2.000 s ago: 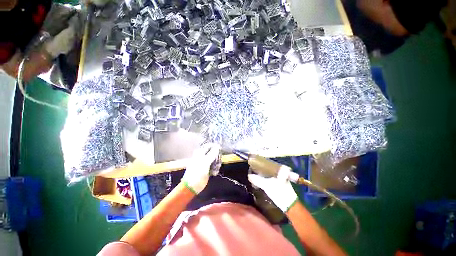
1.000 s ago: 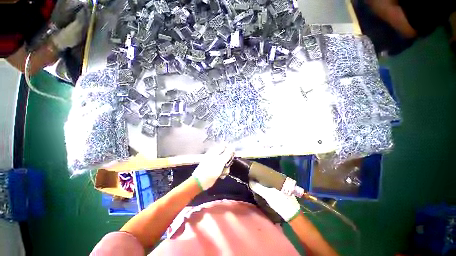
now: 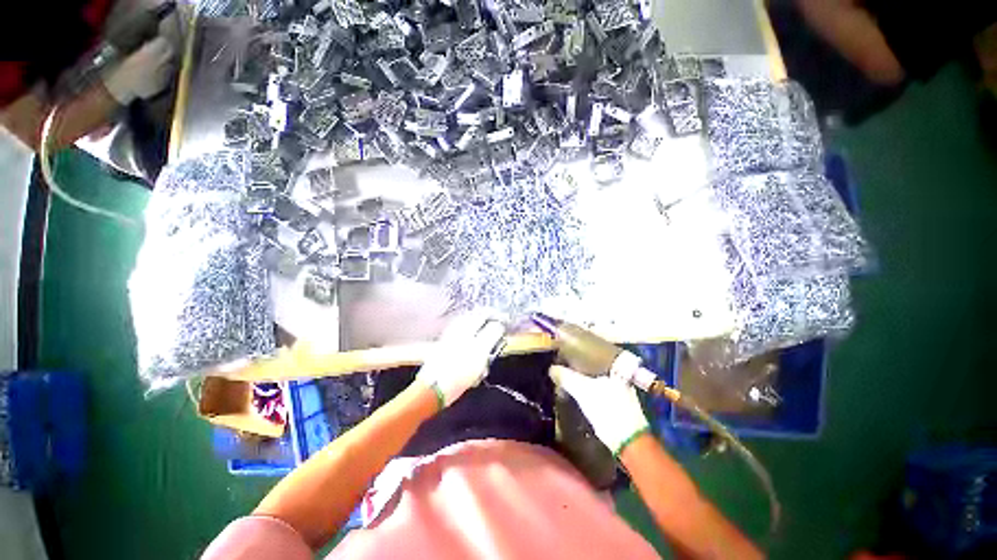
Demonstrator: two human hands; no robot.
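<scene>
My left hand (image 3: 464, 356), in a white glove with a green edge, is closed around a small metal bracket (image 3: 497, 341) at the table's near edge, mostly hidden by the fingers. My right hand (image 3: 601, 403), gloved alike, holds an olive-grey air tool (image 3: 587, 350). The tool's dark nose points up and left, a little right of my left hand and apart from it. Loose thin silver-blue rivets (image 3: 519, 252) lie just beyond both hands. A heap of grey metal brackets (image 3: 437, 77) lies at the far side.
Bagged pins lie at the left (image 3: 208, 268) and right (image 3: 778, 208) table edges. A small T-shaped tool (image 3: 669, 205) lies right of the loose rivets. A cardboard box (image 3: 227, 405) and blue crates (image 3: 804, 383) are below the edge. A tan hose (image 3: 732, 438) trails right. A person's gloved hand (image 3: 142, 74) is upper left.
The tool's nose met the bracket at my left hand one second ago; now it is drawn away, angled up and left over the table edge. Both hands still hold their things.
</scene>
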